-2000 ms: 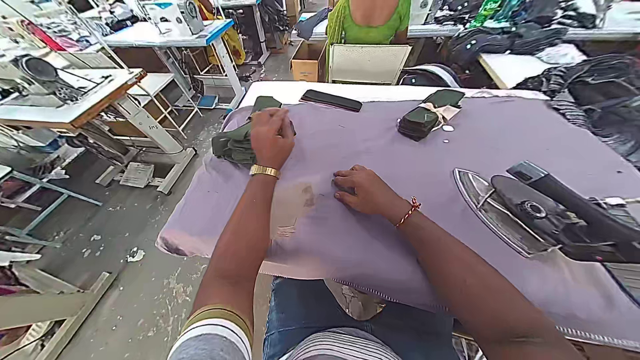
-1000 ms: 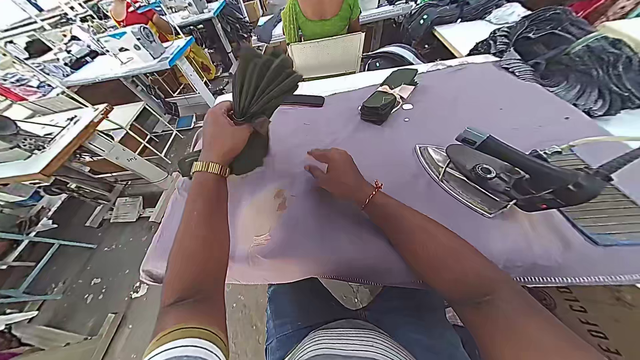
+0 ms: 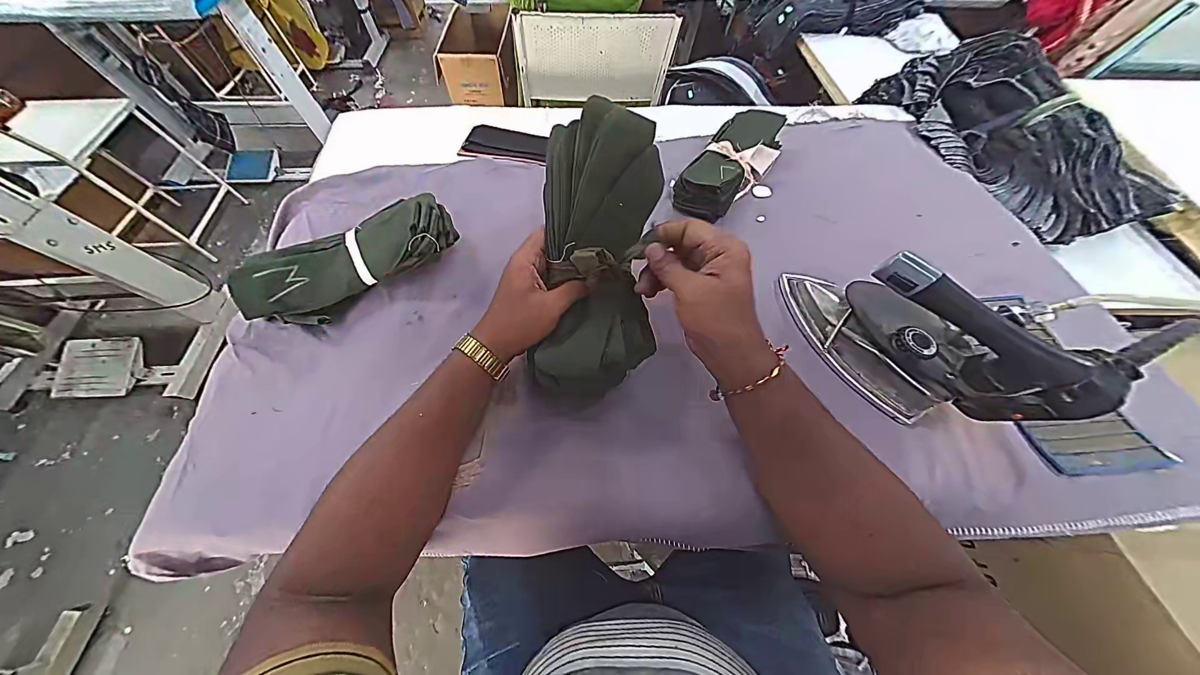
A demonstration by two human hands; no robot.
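A bundle of dark green fabric pieces point(image 3: 600, 178), tied round its middle with a cloth strip, is gripped by my left hand point(image 3: 530, 295) above the ironing table. My right hand point(image 3: 698, 277) pinches the end of the tie strip at the bundle's right side. Left of my hands lies another green bundle point(image 3: 309, 267) with a white band and a chalk mark. A smaller green bundle point(image 3: 727, 164), tied with a pale strip, rests toward the back. The black electric iron point(image 3: 975, 342) is on the right.
The table has a lilac cloth cover point(image 3: 356, 403). A flat black object point(image 3: 506, 142) lies near its back edge. At the iron's right is an iron rest point(image 3: 1097, 442). Beyond the table are a chair point(image 3: 597, 58), a cardboard box point(image 3: 473, 61) and a heap of dark fabric pieces point(image 3: 1022, 141).
My left hand has brought the green bundle from the table's left side to the middle, in front of me. My right hand has risen from the cloth and taken hold of the tie strip.
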